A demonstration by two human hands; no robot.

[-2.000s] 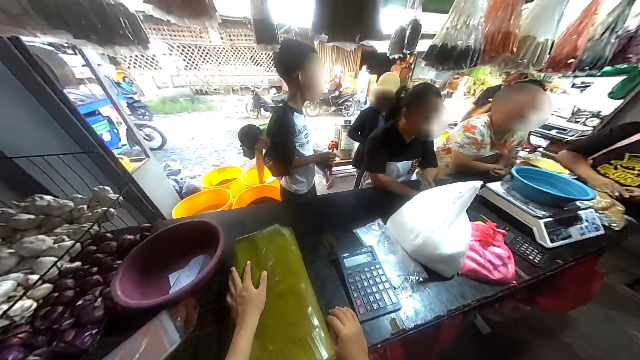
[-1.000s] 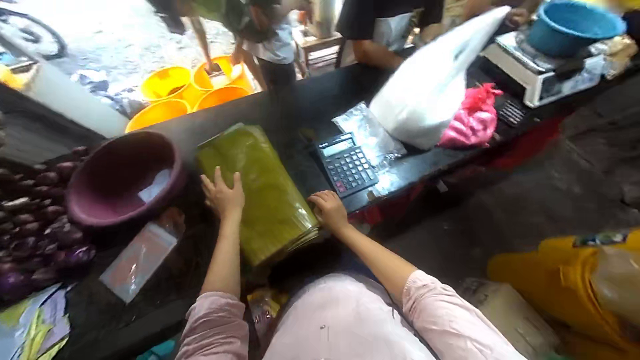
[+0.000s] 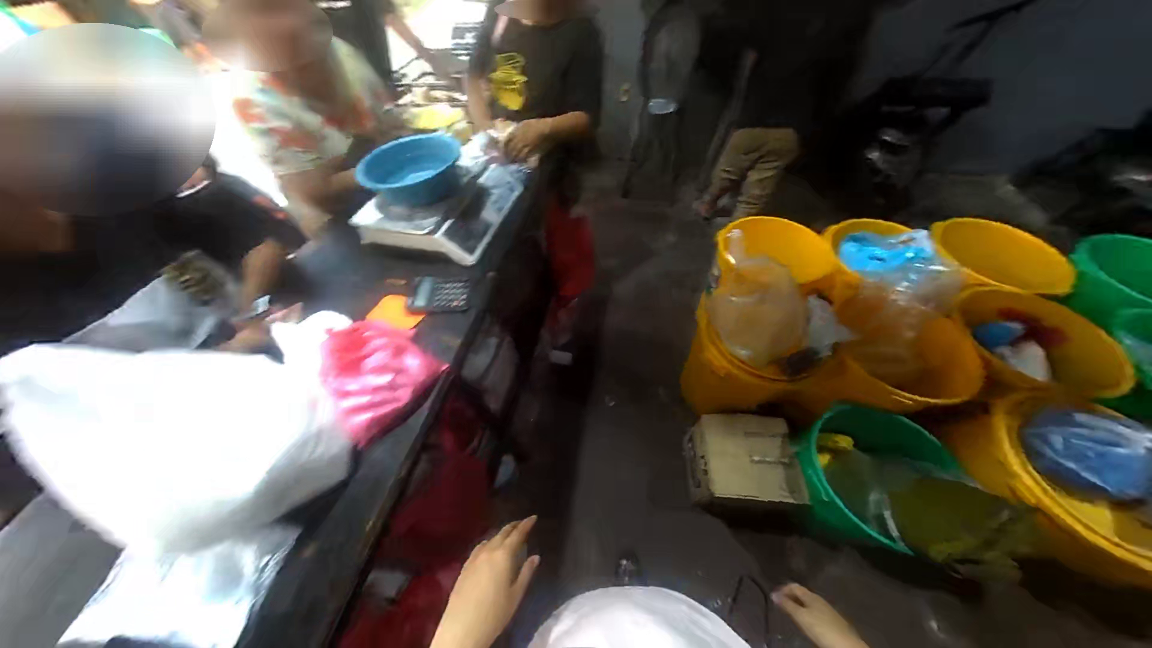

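My left hand [image 3: 493,580] hangs over the floor beside the counter, holding nothing, its fingers a little apart. Lower right, my right hand [image 3: 814,612] is partly in view and blurred; whether its fingers are apart cannot be told. On the dark counter [image 3: 378,504] left of my hands lie a large white plastic bag [image 3: 180,432] and a pink plastic bag [image 3: 373,373]. Farther along are a calculator [image 3: 440,294], an orange piece [image 3: 394,311] and a white weighing scale [image 3: 432,236] bearing a blue basin [image 3: 410,166].
Yellow bins [image 3: 1044,342] and green bins [image 3: 864,432] with plastic bags stand on the right, a cardboard box [image 3: 745,459] beside them. Several people are at the counter; one person's hand [image 3: 531,139] is near the scale. Dark floor [image 3: 621,378] lies between counter and bins.
The view has swung far to the right. My hands, earlier on the green plastic packs on the counter, are now off them and over the floor.
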